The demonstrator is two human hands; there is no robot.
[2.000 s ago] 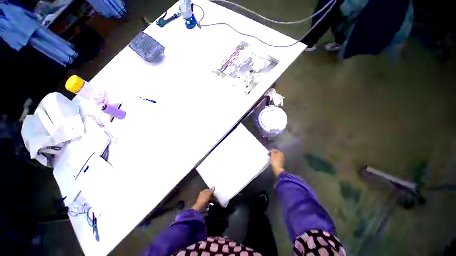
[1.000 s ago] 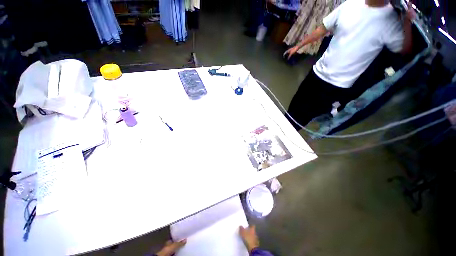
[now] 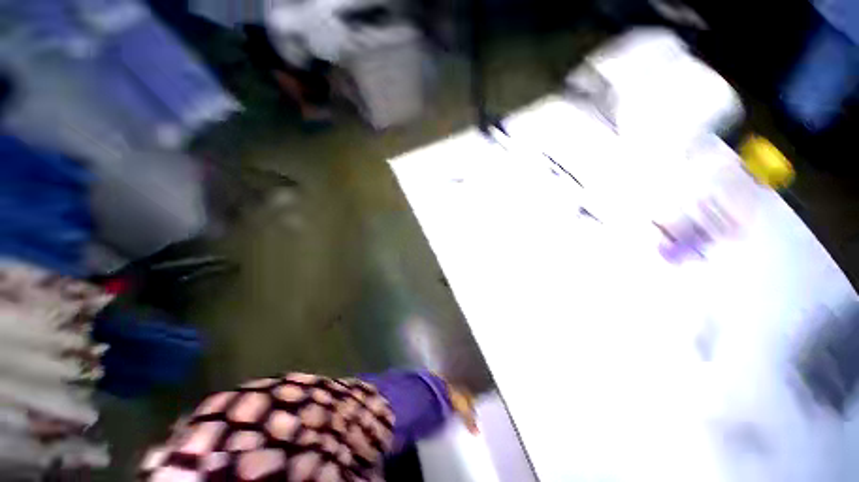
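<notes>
The picture is blurred. My left hand point(image 3: 462, 407), at the end of a purple sleeve, is at the bottom centre, small and blurred. It grips the edge of a flat white sheet or board point(image 3: 490, 450), held beside the near edge of the white table point(image 3: 565, 329). The sheet's lower part is cut off by the picture's bottom edge. My right hand is out of the picture.
On the table are a white cloth or bag heap point(image 3: 659, 85), a yellow cap point(image 3: 768, 162), a purple cylinder point(image 3: 683, 247) and a dark packet point(image 3: 834, 358). Floral garments point(image 3: 47, 348) and blue cloth point(image 3: 151, 348) are at left.
The view has swung to the left, so the table now lies at right and garments show at left. My right hand has gone out of the picture; my left hand stays at the white sheet.
</notes>
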